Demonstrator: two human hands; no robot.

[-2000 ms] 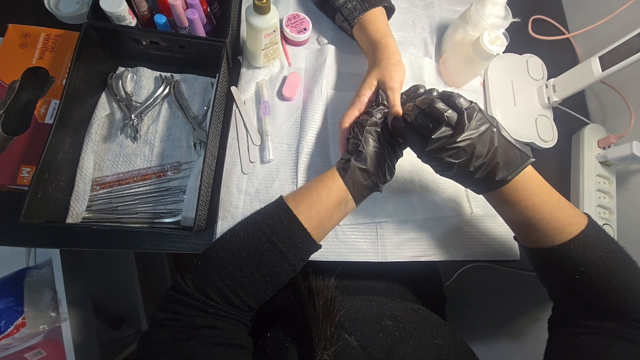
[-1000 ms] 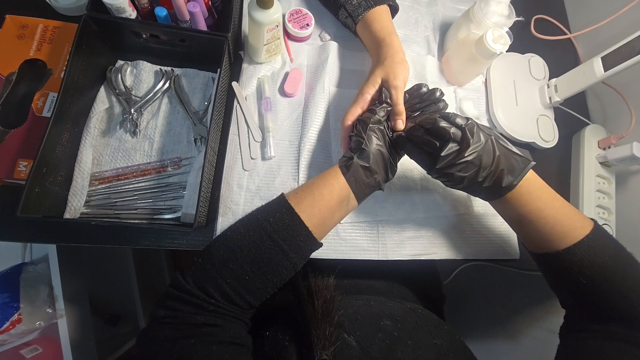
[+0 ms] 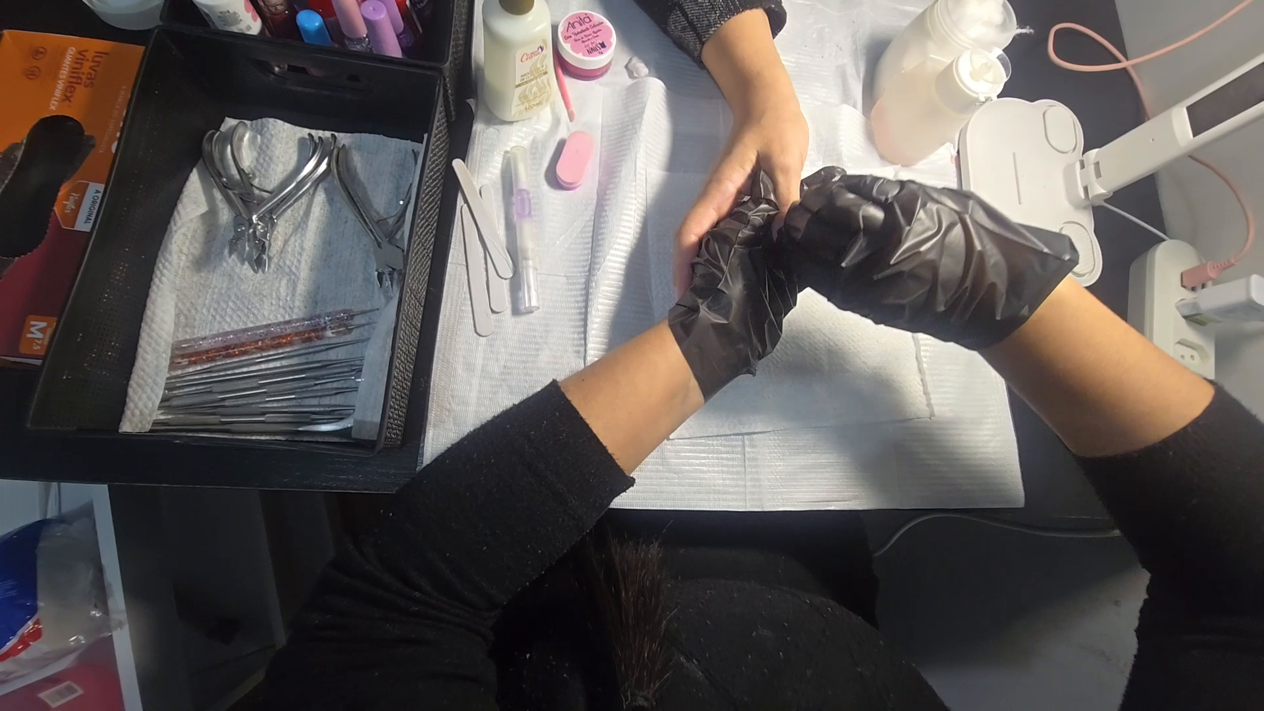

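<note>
My left hand [image 3: 736, 286], in a black disposable glove, holds the hand of another person [image 3: 755, 133], which reaches in from the top over a white textured paper sheet [image 3: 849, 380]. Against it, on the right, my right hand [image 3: 918, 247] is closed in a matching glove, its fingertips hidden among the other fingers. Whether a small tool is between my right fingers cannot be seen. Left of the hands lie white nail files [image 3: 479, 247], a clear tube with a lilac band [image 3: 523, 227] and a pink oval buffer block [image 3: 574, 160].
A black tray [image 3: 420, 267] at left holds cuticle nippers [image 3: 259, 202] and slim metal tools [image 3: 262, 390]. Lotion bottle [image 3: 516, 64] and pink jar [image 3: 587, 44] stand at the top. Rightward are plastic bottles [image 3: 908, 123], a white lamp base [image 3: 1017, 163] and a power strip [image 3: 1160, 286].
</note>
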